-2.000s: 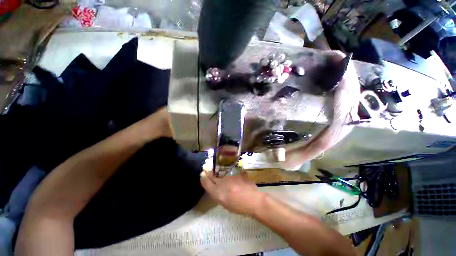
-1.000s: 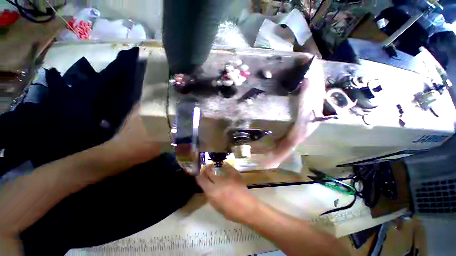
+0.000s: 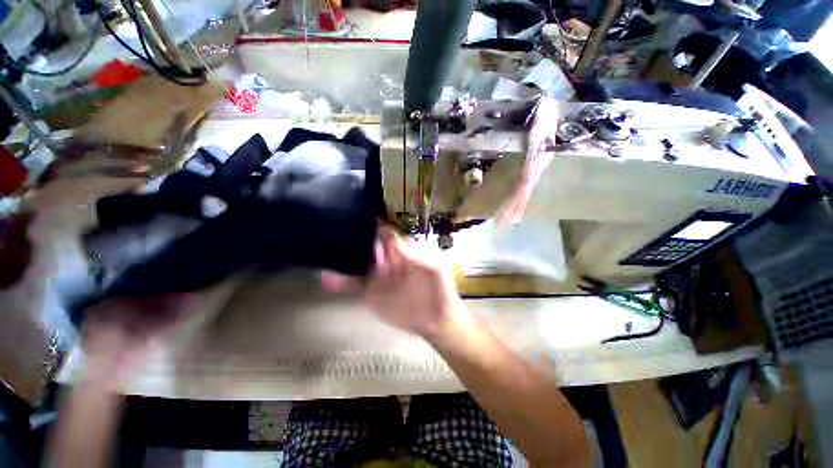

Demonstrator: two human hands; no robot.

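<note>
The dark garment with pale grey parts lies bunched on the table left of the needle. My right hand is at the garment's right edge, just below the presser foot and needle, with fingers on the cloth. My left hand is blurred at the garment's lower left corner and seems to hold its edge. The cream machine head stands behind and to the right, and a pink cloth strip hangs over it.
Green-handled snips and a dark cord lie on the table right of the needle. The control panel is on the machine's right end. A grey plastic basket stands at the right. A brown board is at the left.
The garment has moved from under my left forearm up and back, and is bunched left of the needle. My left hand has come out from behind the machine head to the front left.
</note>
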